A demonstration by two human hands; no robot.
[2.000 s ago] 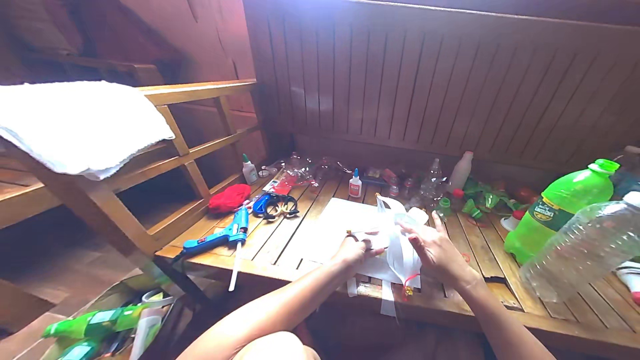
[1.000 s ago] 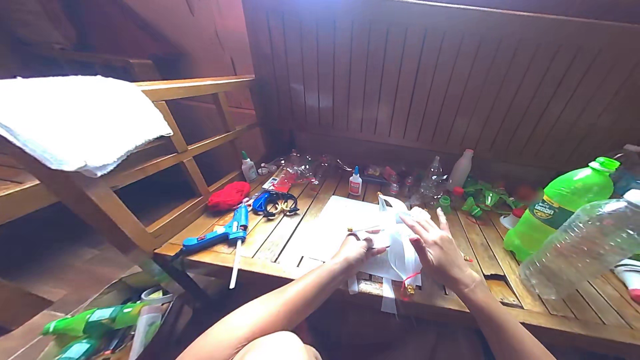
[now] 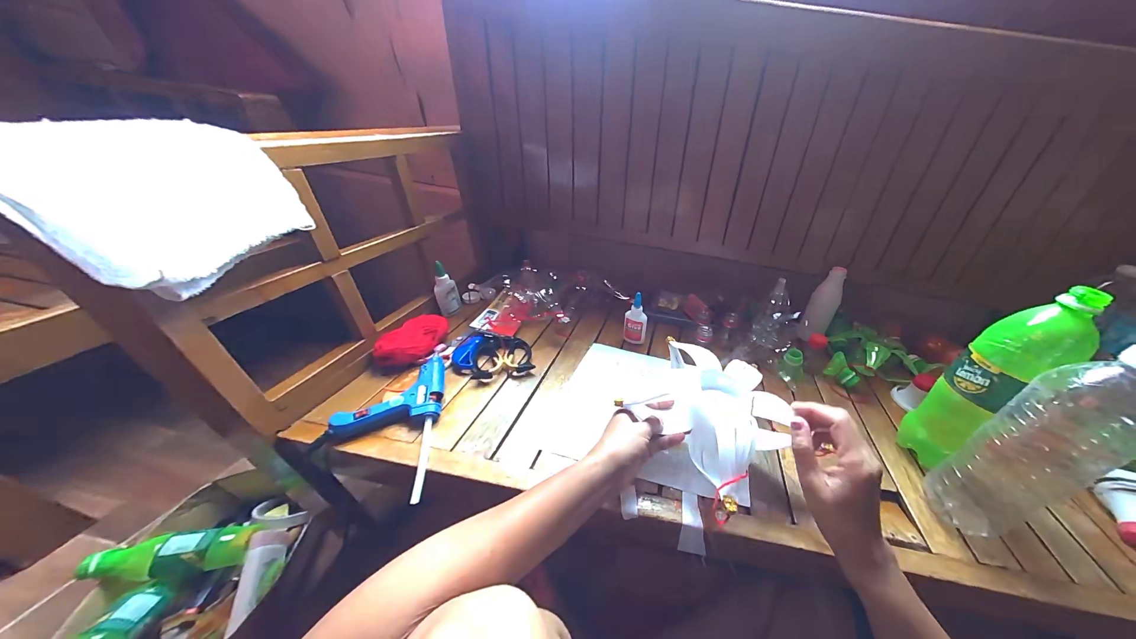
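A white petalled craft piece (image 3: 721, 426), with a red string and small gold bells at its lower edge, is held over a white sheet (image 3: 577, 399) on the slatted wooden bench. My left hand (image 3: 641, 437) grips its left side, fingers partly beneath it. At its right, the thumb and fingertips of my right hand (image 3: 830, 453) pinch the end of a white petal. A white glue bottle (image 3: 635, 321) with a blue cap stands behind the sheet. To the left lie a blue hot glue gun (image 3: 399, 410) with a white glue stick, and scissors (image 3: 502, 357).
A green plastic bottle (image 3: 994, 382) and a clear plastic bottle (image 3: 1038, 444) stand at the right. Cut green bottle pieces (image 3: 865, 351) and clear ones lie along the back. Red yarn (image 3: 411, 342) rests at the left. Translucent strips (image 3: 691, 524) hang from the bench's front edge.
My right hand has moved right, from against the white piece out to a petal's end. The piece's petals now show spread out. My left hand still holds its left side.
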